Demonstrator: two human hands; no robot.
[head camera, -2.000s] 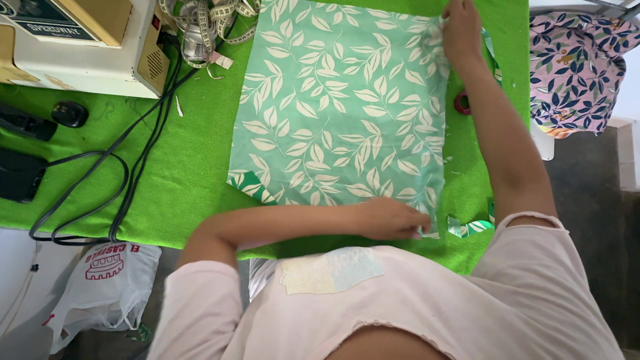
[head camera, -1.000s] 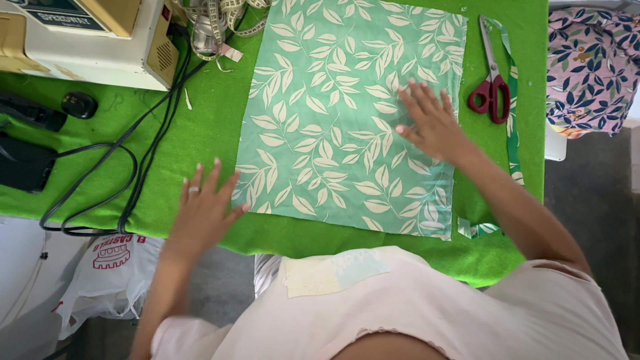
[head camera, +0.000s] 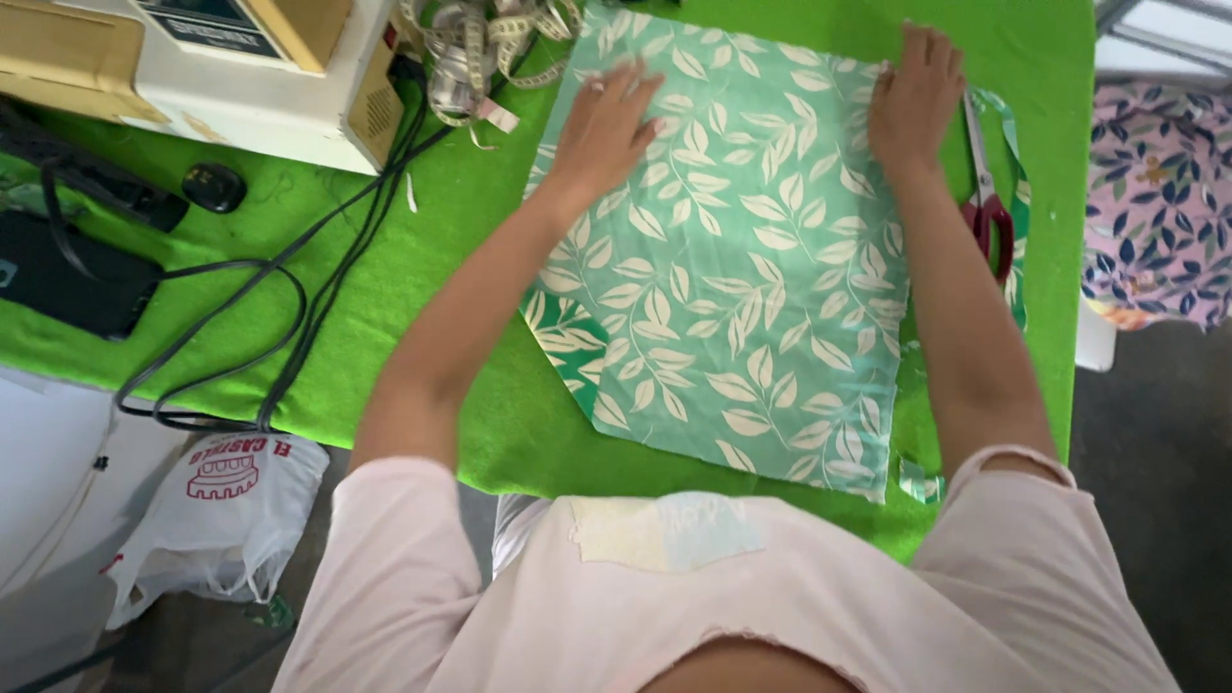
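Observation:
A green fabric piece with cream leaves (head camera: 712, 260) lies on the green table cover, its paler side up. At its lower left edge a corner is folded, showing darker green. My left hand (head camera: 606, 130) rests flat on the upper left part, fingers spread and somewhat blurred. My right hand (head camera: 916, 101) lies at the upper right edge, fingers stretched along the border; whether they pinch the cloth I cannot tell. Scissors with dark red handles (head camera: 988, 212) lie right of my right forearm, beside a narrow green fabric strip (head camera: 1018, 183).
A sewing machine (head camera: 260, 87) stands at the upper left, with a tape measure (head camera: 520, 43) beside it. Black cables (head camera: 318, 231), a black phone-like device (head camera: 72, 274) and a small black object (head camera: 214, 187) lie left. A plastic bag (head camera: 226, 510) hangs below the table's edge.
My left hand has moved from near the cloth's lower left corner up onto its upper left part. My right hand has gone from the cloth's middle right to its upper right edge.

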